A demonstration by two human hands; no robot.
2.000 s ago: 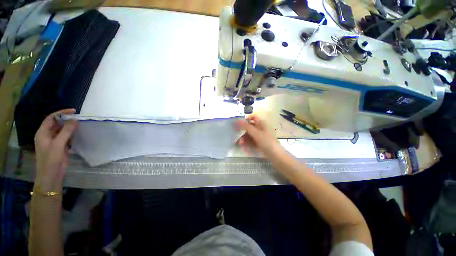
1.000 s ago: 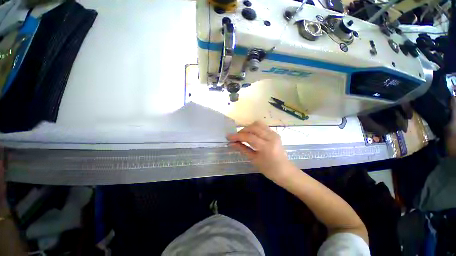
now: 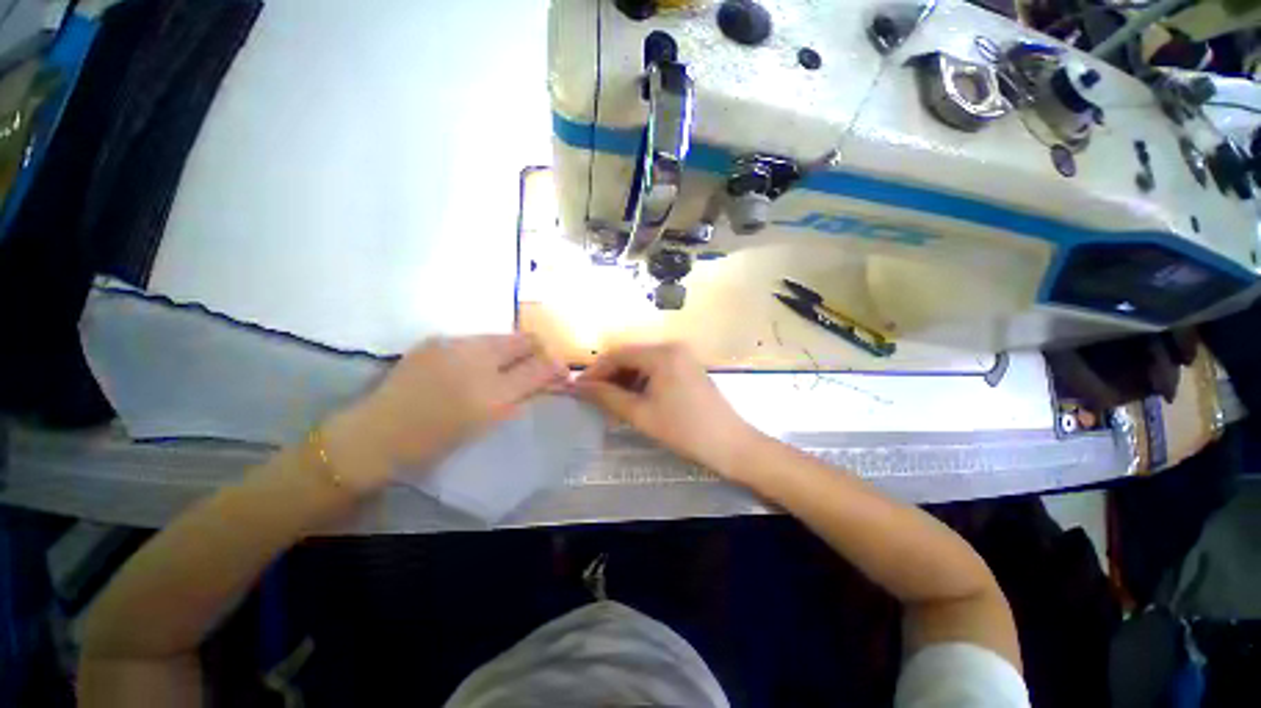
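Observation:
A cut garment piece (image 3: 208,367), pale grey side up with a thin dark upper edge, lies along the table front below the needle area. Its right end hangs over the ruled strip. My left hand (image 3: 463,380) lies on the piece, fingertips at its upper edge. My right hand (image 3: 650,394) pinches the same edge just beside the left fingertips. Both hands are in front of the presser foot (image 3: 671,277) of the white sewing machine (image 3: 857,180). The fingers partly hide the pinched edge.
A thick dark stack of cut pieces (image 3: 152,152) lies at the table's left. Yellow-and-black thread snips (image 3: 835,318) lie under the machine arm. The ruled metal strip (image 3: 885,463) runs along the front edge. Dark cloth and small round items (image 3: 1076,418) are at the right.
My left hand has come in from the far left to beside my right hand. The piece has turned, with its dark edge now away from me. My right hand has moved slightly left.

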